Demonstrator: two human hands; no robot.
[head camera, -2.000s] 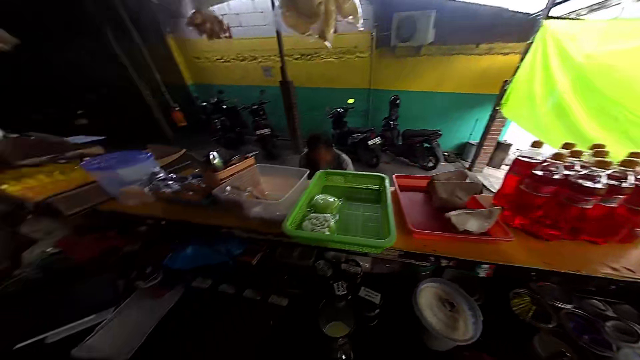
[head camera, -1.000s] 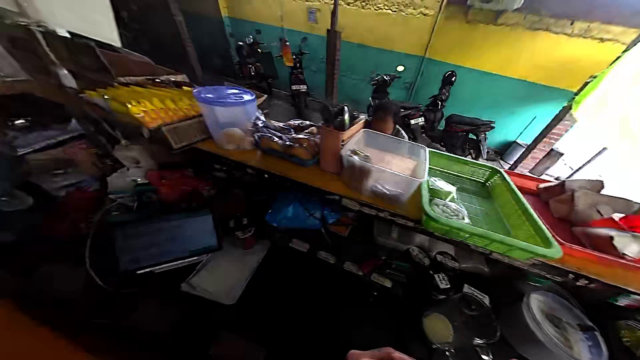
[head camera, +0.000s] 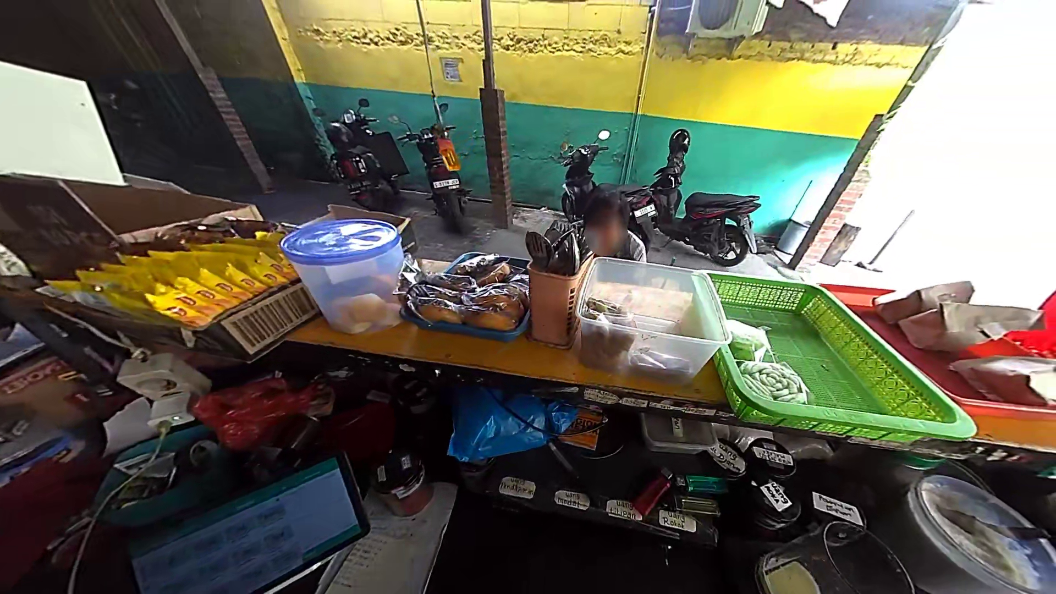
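Observation:
Neither of my hands shows in the head view. Along the wooden counter stand a clear plastic container (head camera: 652, 318) with packets inside and a green plastic basket (head camera: 858, 355) holding bagged pale food at its left end. To their left are an orange utensil holder (head camera: 554, 305), a blue tray of wrapped bread (head camera: 466, 304) and a lidded blue-tinted tub (head camera: 346, 276). A box of yellow packets (head camera: 198, 285) sits farther left. Below, a lit tablet (head camera: 256, 532) leans beside a sheet of paper with handwriting (head camera: 396, 540).
A red tray (head camera: 949, 346) with brown paper bags is at the right. Under the counter are a blue plastic bag (head camera: 503, 421), a labelled shelf (head camera: 594, 503), lighters (head camera: 653, 493) and lidded containers (head camera: 973, 536). A person (head camera: 612, 231) is beyond the counter, near parked motorbikes (head camera: 709, 206).
The view has swung left since the oldest frame. Fingertips that showed at the bottom edge one second ago are out of sight now.

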